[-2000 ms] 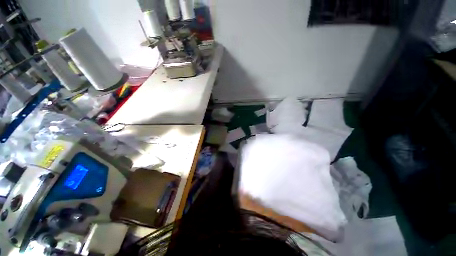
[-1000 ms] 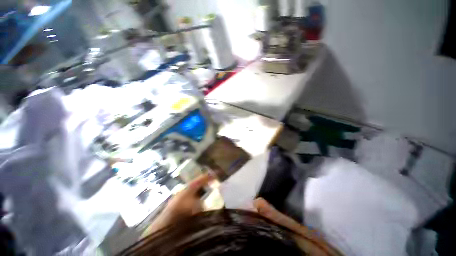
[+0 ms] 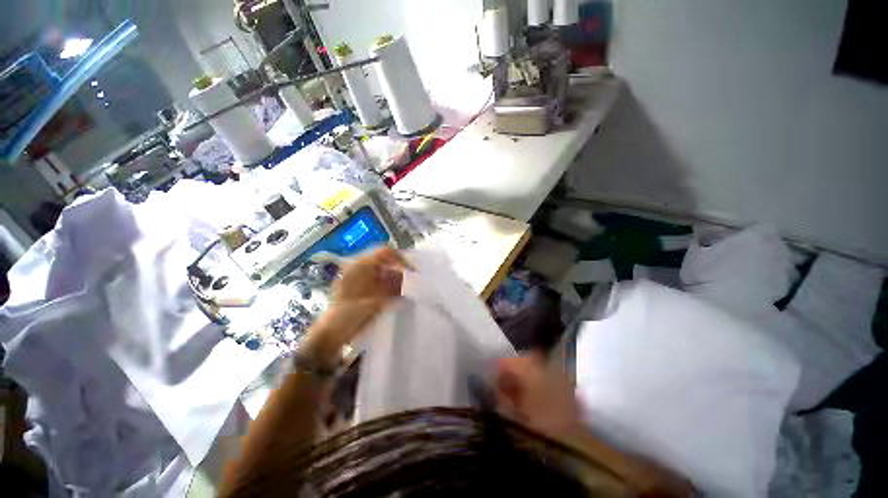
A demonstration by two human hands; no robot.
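Note:
A white cut piece (image 3: 414,340) hangs between my two hands in front of the overlock machine (image 3: 312,233). My left hand (image 3: 368,282) pinches its upper edge close to the machine's blue front panel. My right hand (image 3: 534,389) is blurred and holds its lower right side. The piece hides the brown tray and part of the table. The machine's display is lit. The needle area is too small and cluttered to make out.
Crumpled white fabric (image 3: 107,321) lies left of and behind the machine. White thread cones (image 3: 404,86) stand behind it. A second sewing machine (image 3: 526,97) stands on the neighbouring table (image 3: 487,160). Stacked white pieces (image 3: 682,374) lie low at the right.
The view has swung left to the machine and its fabric pile. Both hands have come into view. Since one second ago, the white piece has been raised and spread between them.

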